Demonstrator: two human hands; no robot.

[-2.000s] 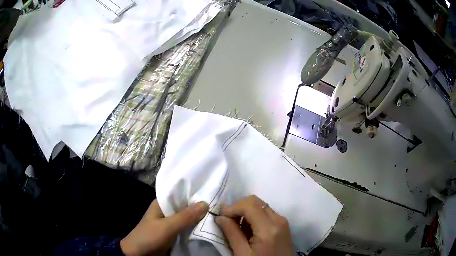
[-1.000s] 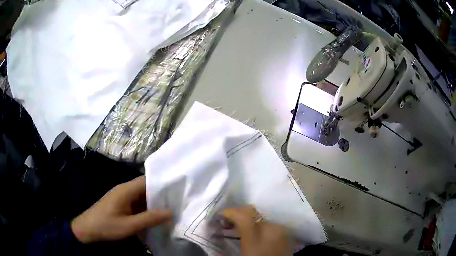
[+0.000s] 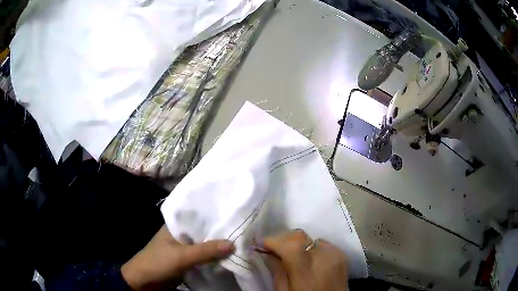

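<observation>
A white garment panel (image 3: 306, 199) with double rows of dark stitching and frayed edges lies over the near table edge. My left hand (image 3: 176, 258) grips its lower part, thumb on top beside the stitching. My right hand (image 3: 304, 261), with a ring on one finger, pinches at the panel close to my left thumb, near the stitched lines. A tiny dark thing shows at the right fingertips; I cannot tell what it is. The panel's lower part is bunched and partly hidden by the hands.
The sewing machine head (image 3: 426, 85) stands at the right, with its lit needle plate (image 3: 359, 133) and a plastic-wrapped grey oval (image 3: 377, 68) beside it. A second white garment piece (image 3: 91, 68) lies at the upper left over a plastic-wrapped checked pad (image 3: 170, 116).
The panel has shifted and turned, its top corner now further right. My left hand moved left off the stitching, then came back to it. My right hand has moved slightly right.
</observation>
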